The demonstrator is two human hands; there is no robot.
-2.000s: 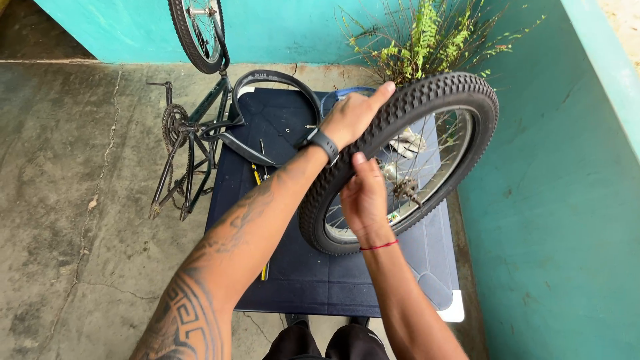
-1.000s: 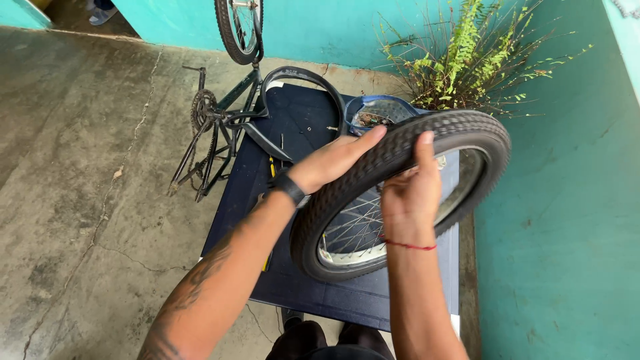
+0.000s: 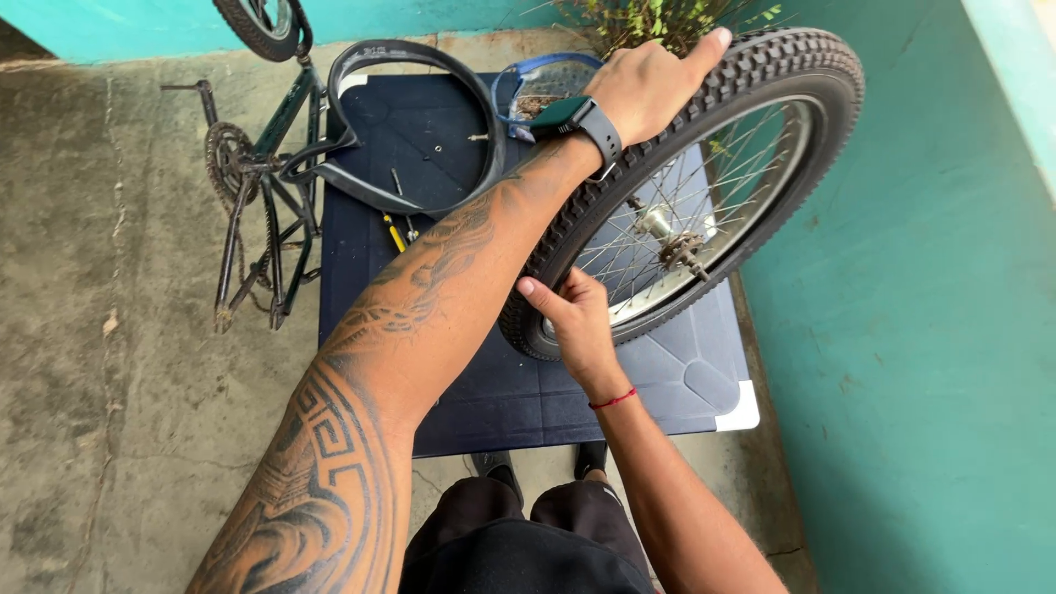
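A bicycle wheel with a knobby black tire [image 3: 825, 62] stands tilted over the dark blue table [image 3: 495, 404]. My left hand [image 3: 652, 87], with a watch at the wrist, lies over the tread at the wheel's upper left, its thumb side up. My right hand [image 3: 577, 318] grips the tire and rim at the lower left, thumb on the tread and fingers toward the spokes. The hub [image 3: 660, 227] with its axle and sprocket faces me. A black inner tube [image 3: 429, 54] lies looped on the table, left of my left forearm.
A yellow-handled tool [image 3: 394, 233] and a thin metal tool [image 3: 397, 181] lie near the tube. A small nut [image 3: 439, 148] rests inside its loop. Behind my wrist is a blue-rimmed clear container [image 3: 549, 78]. A bicycle frame [image 3: 285, 111] stands at left, a plant [image 3: 635, 21] behind, a teal wall [image 3: 907, 289] at right.
My left hand has moved up and away along the tire, while my right hand is now lower on the wheel than one second ago. The wheel's tilt has changed, showing the hub.
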